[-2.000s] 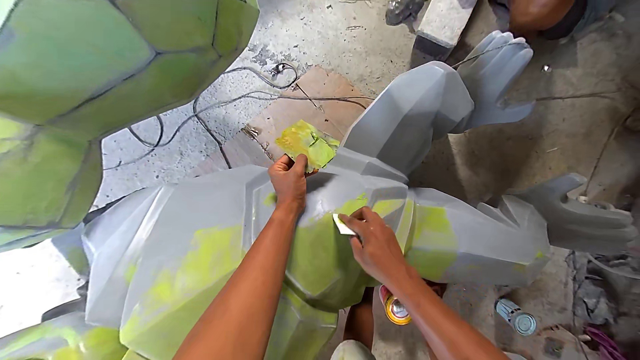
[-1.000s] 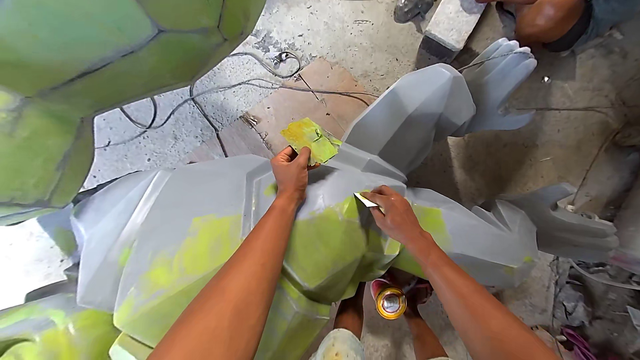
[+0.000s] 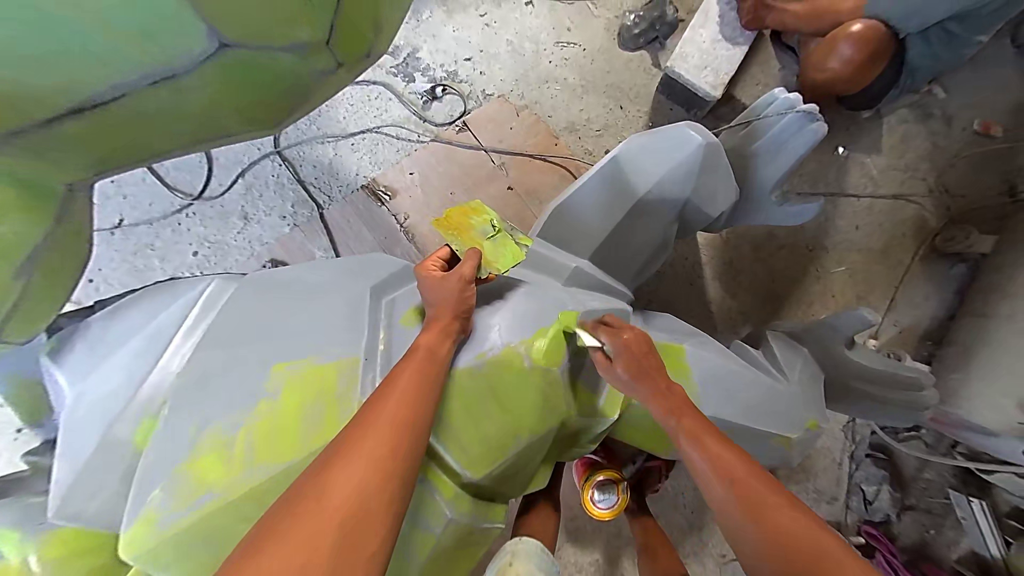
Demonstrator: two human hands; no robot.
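Note:
A faceted grey figure (image 3: 304,312) with two arms and hands lies across the view, parts of it coated yellow-green. My left hand (image 3: 450,292) grips a small flat board (image 3: 484,236) smeared with yellow-green putty, above the figure's upper body. To its right, my right hand (image 3: 628,352) pinches a white spreader (image 3: 589,338), its edge near a fresh yellow-green patch (image 3: 552,342) on the figure. The fingertips behind the spreader are partly hidden.
A large green faceted form (image 3: 160,88) fills the upper left. Cables (image 3: 320,144) cross the floor near a brown board (image 3: 504,152). Another person's knee (image 3: 848,60) is at the upper right, beside a pale block (image 3: 712,48). A round can (image 3: 605,494) stands below the figure.
The right hand with the spreader moved right from two seconds ago to one second ago. A bright yellow-green patch now shows beside the spreader. The left hand keeps hold of the board.

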